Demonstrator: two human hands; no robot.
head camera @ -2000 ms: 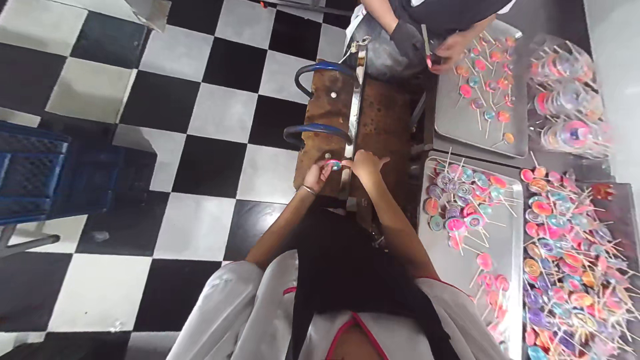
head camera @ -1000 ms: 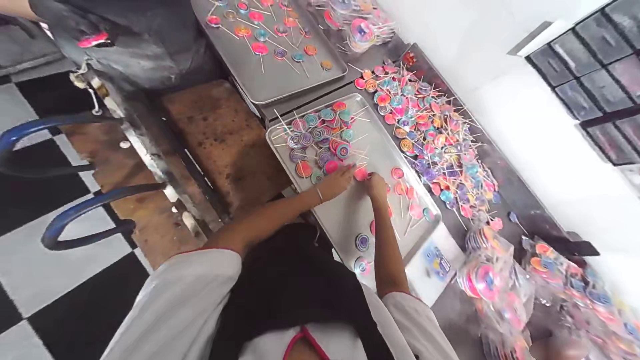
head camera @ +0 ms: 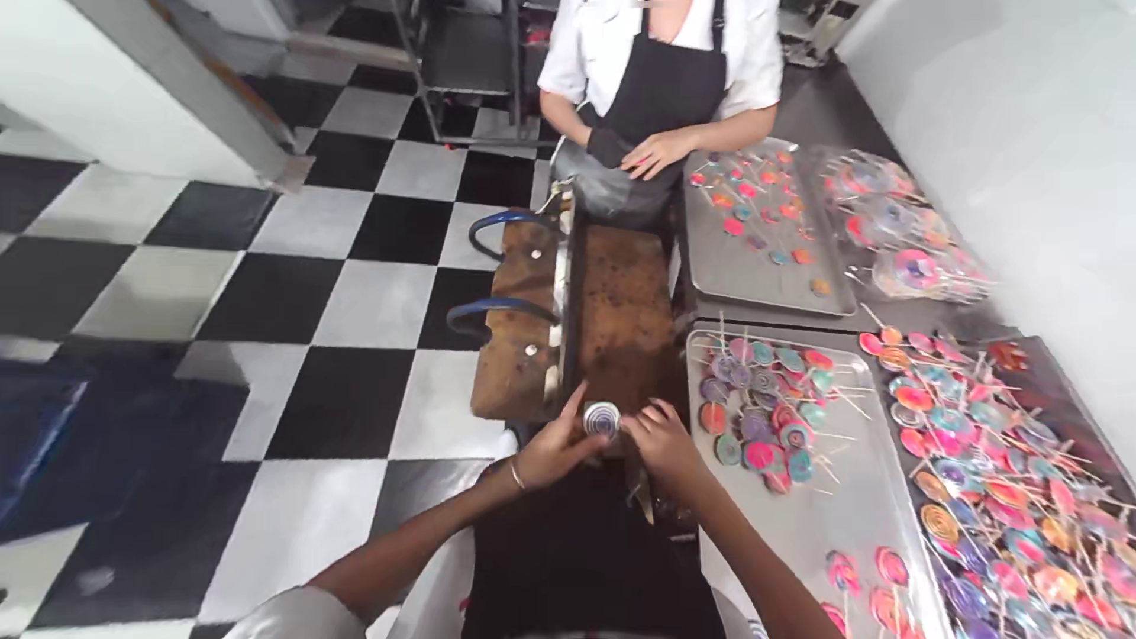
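Note:
In front of my body, a round spiral candy (head camera: 602, 420) with white and dark blue bands sits between my hands, over the near end of a brown wooden box-like stand. My left hand (head camera: 555, 451) grips its left edge with the fingers, the index finger stretched forward. On the candy's right side, the fingertips of my right hand (head camera: 655, 432) touch or nearly touch it; whether they hold a stick is hidden. Spiral lollipops (head camera: 759, 404) in pink, teal and purple lie on a metal tray (head camera: 852, 497) right of my hands.
A wooden lid with blue handles (head camera: 506, 303) stands left of the box. A co-worker (head camera: 661, 98) is at the far end, beside a second tray (head camera: 754, 288) of lollipops. Bagged lollipops (head camera: 919, 266) and a large pile (head camera: 1003, 479) lie at the right. Checkered floor (head camera: 355, 382) extends left.
My hands have moved from above the near tray to the near end of the wooden box, with the dark blue and white candy now between them. The view has swung left.

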